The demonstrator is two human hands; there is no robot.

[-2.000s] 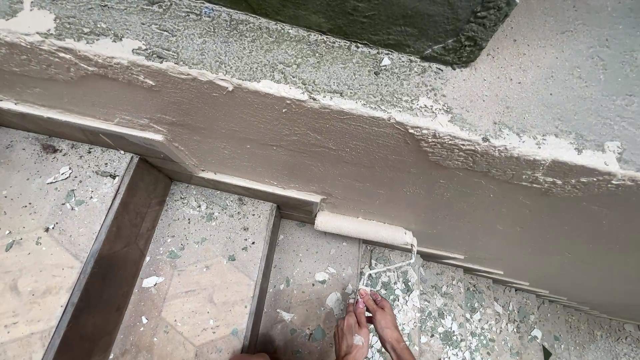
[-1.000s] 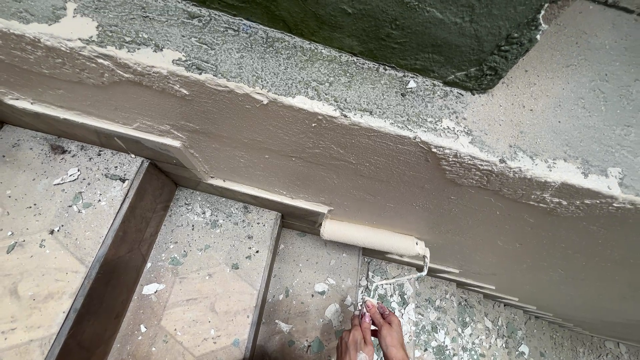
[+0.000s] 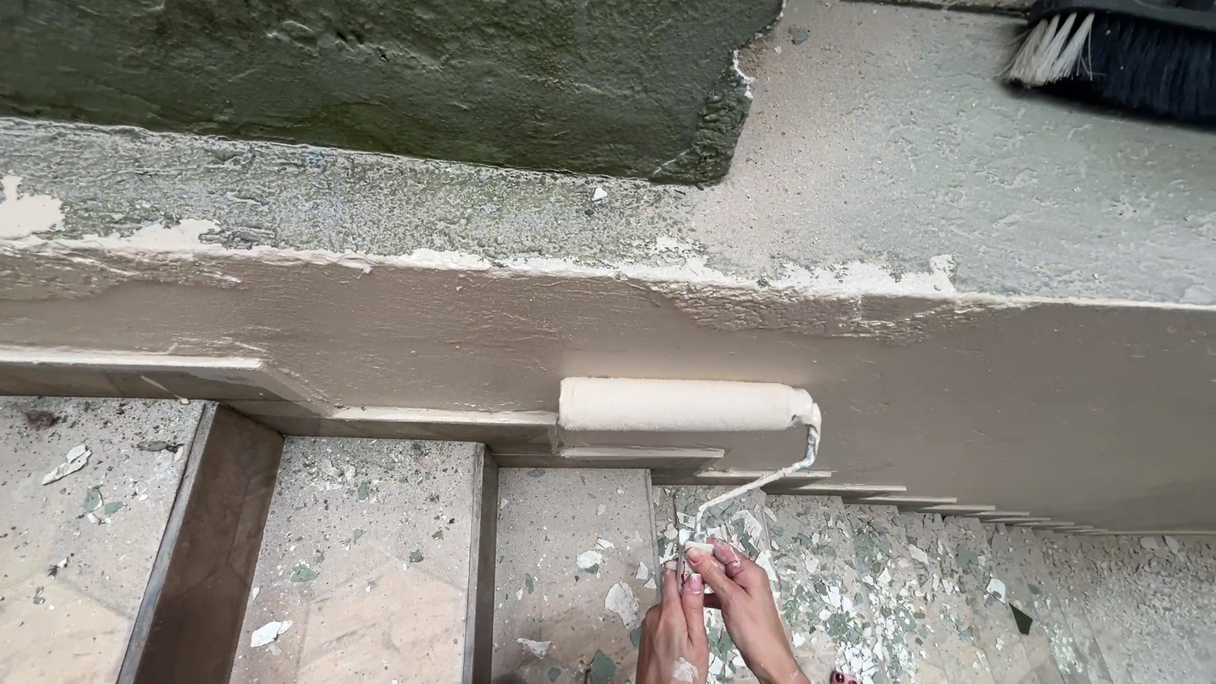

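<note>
A paint roller (image 3: 679,405) with a cream paint-coated sleeve lies level against the taupe side wall (image 3: 446,332) of a staircase, just above the stepped skirting. Its bent wire frame, smeared with paint, runs down to the handle. My left hand (image 3: 673,627) and my right hand (image 3: 746,603) are closed together around that handle, which is mostly hidden by the fingers. White paint marks the fingers and the back of my left hand.
Tiled stair treads (image 3: 380,551) bear many paint flakes (image 3: 855,589). Above runs a rough grey ledge (image 3: 427,199) beside a green-painted surface (image 3: 380,76). A black brush with some white bristles (image 3: 1121,57) rests at the upper right.
The roller has moved up the wall from the skirting edge and now lies more level. The view has shifted, bringing the brush into sight.
</note>
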